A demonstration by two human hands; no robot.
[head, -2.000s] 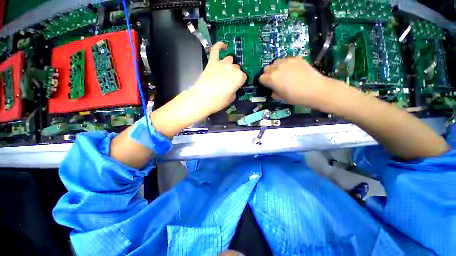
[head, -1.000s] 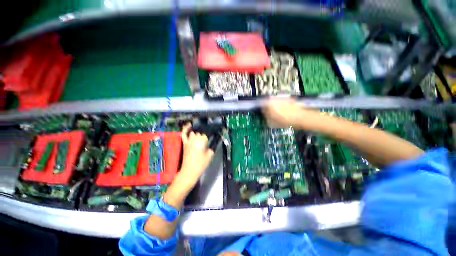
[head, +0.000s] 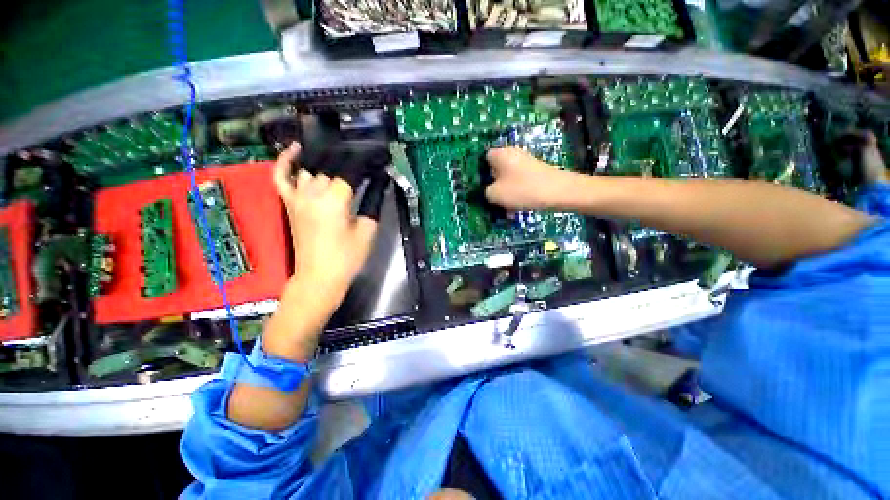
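The main circuit board [head: 444, 229], green with white and blue parts, lies in its black carrier in front of me. My right hand [head: 517, 183] is over its middle, fingers bent down in dark finger cots; whether they hold a part is hidden. My left hand [head: 327, 215] is left of this board, above the grey gap beside the red tray. Its black-covered thumb points away from the fingers, whose covered tips merge with dark parts there, so I cannot tell if it holds anything. The red tray [head: 117, 234] carries two narrow green daughter boards [head: 156, 249].
Bins of silver [head: 385, 18], tan [head: 527, 14] and green components [head: 639, 18] stand behind the rail. More boards in carriers [head: 639, 146] lie to the right. A blue coiled cord [head: 190, 127] hangs at left. Another person's hand [head: 870, 156] shows at the far right edge.
My right hand has come back from beside the component bins' shelf edge to the middle of the board. My left hand stays left of the board. The view has tilted down since one second ago.
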